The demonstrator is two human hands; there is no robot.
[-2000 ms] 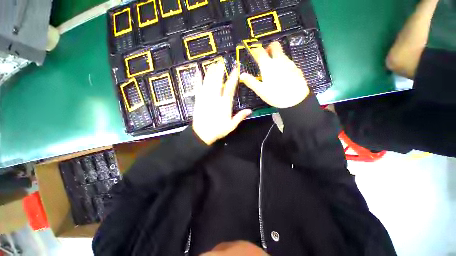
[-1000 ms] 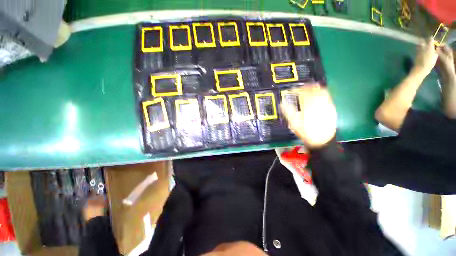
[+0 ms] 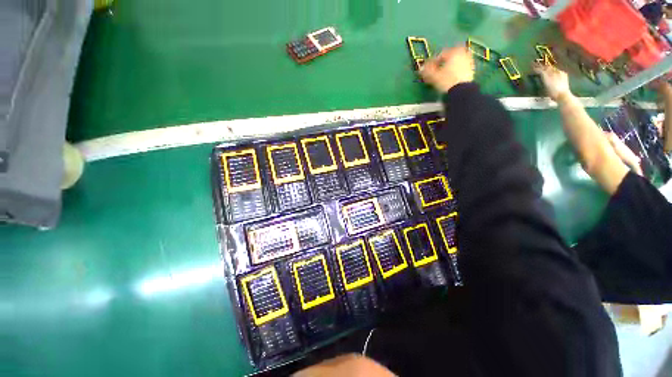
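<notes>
The black blister tray (image 3: 230,247) lies tilted on the near green bench. Yellow-framed housings (image 3: 313,281) sit in visible pockets of all three rows. My right hand (image 3: 448,68) reaches past the pale strip to the far green surface. Its fingers are at the lower end of a loose yellow-framed housing (image 3: 418,48); blur hides whether they grip it. My right sleeve covers the tray's right end. My left hand is not in view.
A red-edged housing (image 3: 315,44) lies on the far green surface. Loose yellow-framed housings (image 3: 510,68) lie right of my hand, where another person's hand (image 3: 554,79) reaches. A red bin (image 3: 600,28) is far right; a grey machine (image 3: 40,110) stands left.
My right hand has moved from the tray's near right part forward onto the far surface. My left hand, last seen at the carton, has left the view. The view has shifted and turned.
</notes>
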